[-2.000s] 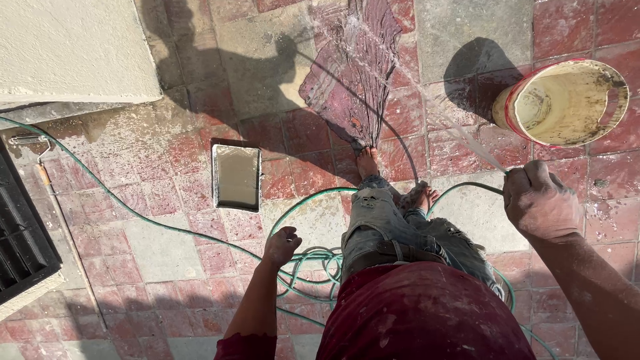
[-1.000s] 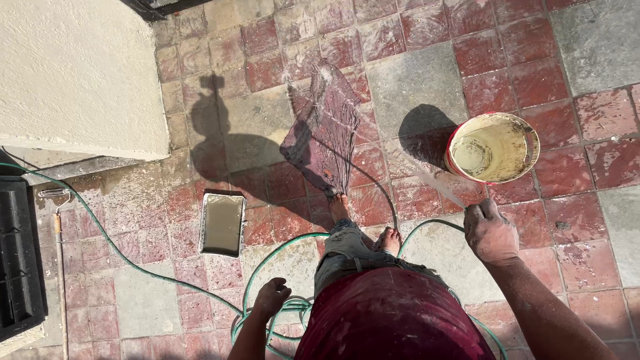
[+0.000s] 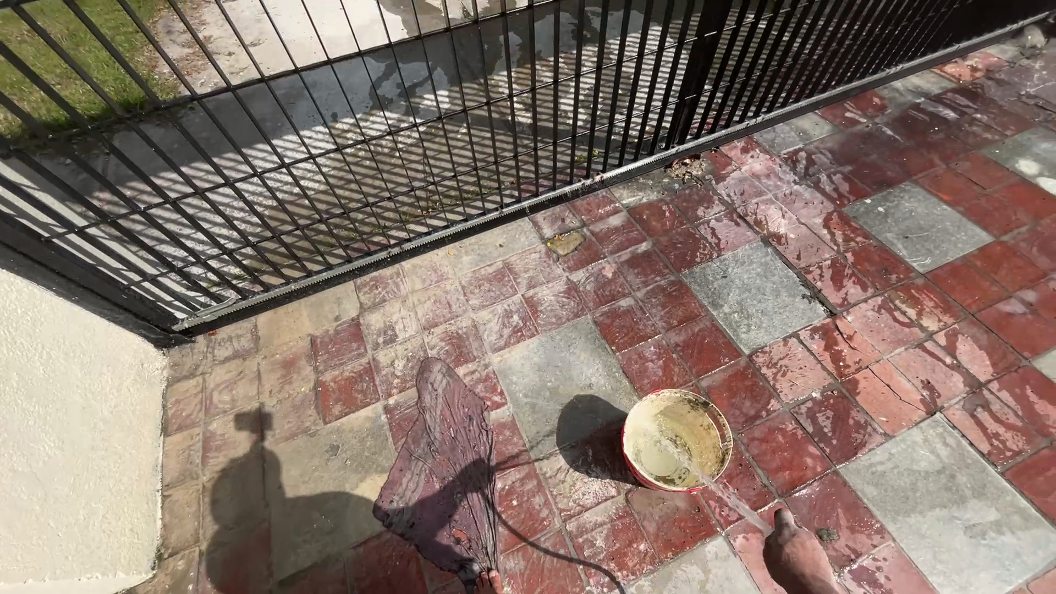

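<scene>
In the head view, my right hand is at the lower right, closed around the end of a hose that the fingers mostly hide. A stream of water runs from it into a red-rimmed plastic bucket, whose inside is coated pale and holds cloudy water. Left of the bucket a wet, wrinkled purple cloth lies spread on the tiles, its lower end at my bare foot. A thin curved shadow crosses the floor beside the cloth. My left hand is outside the frame.
A black metal barred gate runs across the top, its lower rail along the tile edge. A cream textured wall stands at the left. Wet red tiles and grey stone slabs make up the floor. A small stone-like lump lies near the gate.
The view has swung up toward the gate, and my left hand, the tray and the green hose coils have left it. The water stream now falls into the bucket; two seconds ago it sprayed toward the cloth.
</scene>
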